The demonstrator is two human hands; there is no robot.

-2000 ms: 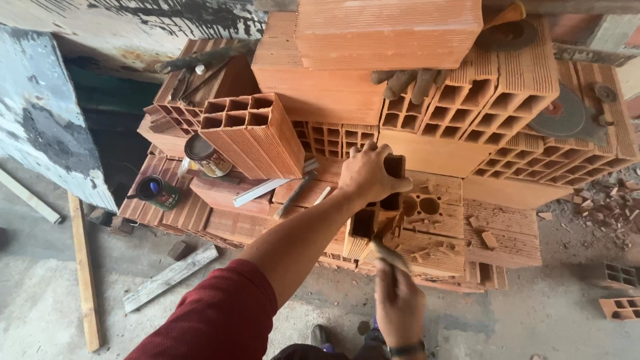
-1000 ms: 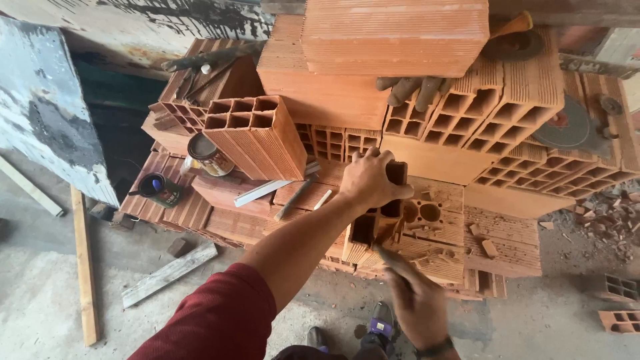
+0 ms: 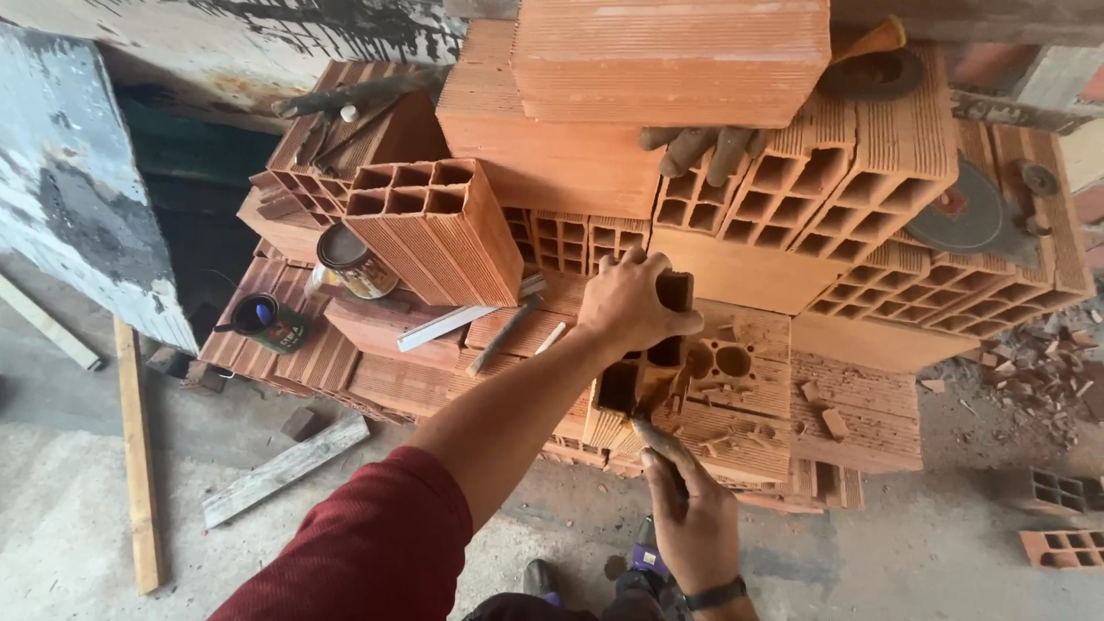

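Observation:
My left hand (image 3: 634, 302) grips the upper end of a hollow clay brick (image 3: 614, 392), its fingers over the rim of the open cells. My right hand (image 3: 694, 517) is closed around a hand tool (image 3: 671, 444), whose tip touches the lower corner of that brick; the kind of tool is not plain. Just right of it, another hollow brick (image 3: 750, 405) bears round holes and broken clay chips. A stick-like tool (image 3: 504, 335), a metal straightedge (image 3: 447, 328) and a short white stick (image 3: 550, 337) lie left of my left forearm.
An upright hollow brick (image 3: 440, 246) stands beside an open paint can (image 3: 355, 260). A dark cup (image 3: 266, 323) sits further left. A work glove (image 3: 700, 151) and a large cutting disc (image 3: 966, 207) rest on the stacked bricks. Wooden strips (image 3: 136, 457) and brick rubble (image 3: 1035, 379) lie on the floor.
My right hand, with the tool, has shifted a little at the brick's lower edge. My left hand keeps its grip on the brick.

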